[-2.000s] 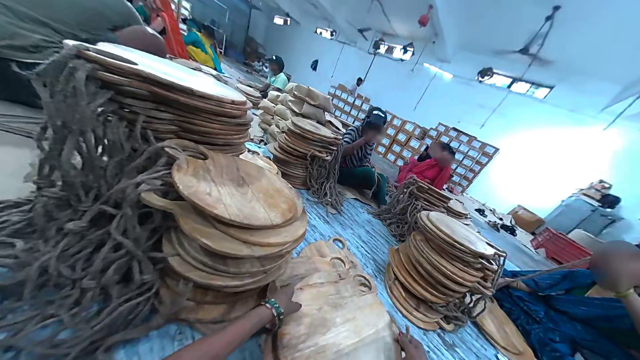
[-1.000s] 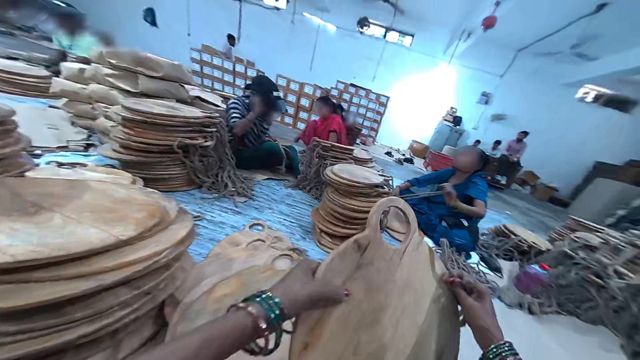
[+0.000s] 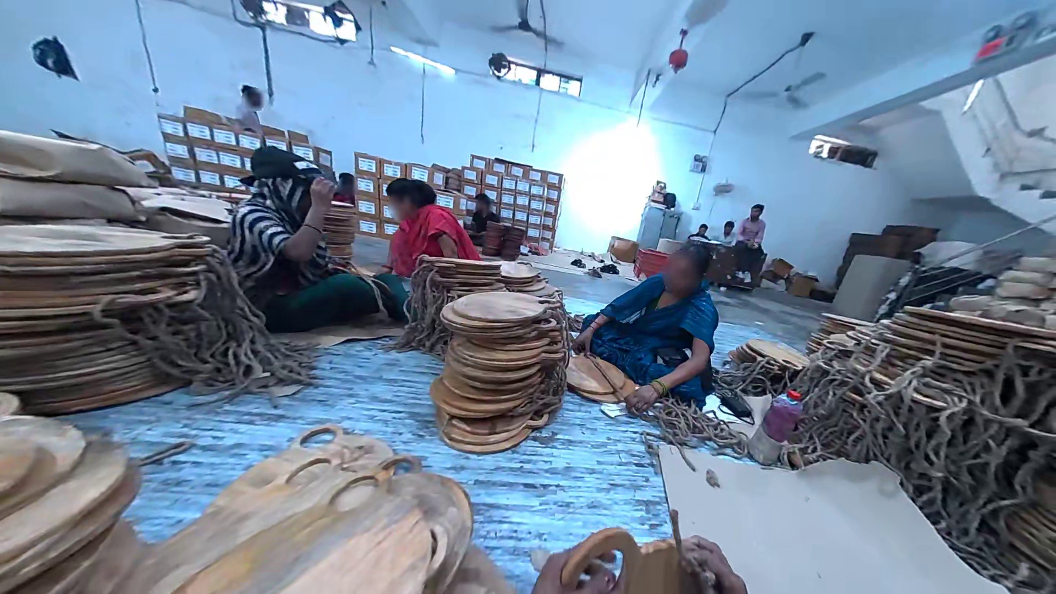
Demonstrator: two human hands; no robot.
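Observation:
At the bottom edge, a round wooden board with a ring handle is cut off by the frame. My left hand is at its ring handle, fingers around the wood. On its other side, my right hand holds the board's edge and a piece of grey-brown rope. To the left, overlapping wooden boards with ring handles lie on the blue mat. Beyond them stands a tall stack of round wooden boards with rope hanging at its right side.
A cardboard sheet lies at the right beside a rope-hung board stack and a bottle. Another stack stands left. A co-worker in blue sits ahead; others sit farther back. Cartons line the wall.
The view has swung right. One second ago both hands held a ring-handled board upright in full sight; now the board and hands are low, partly out of frame.

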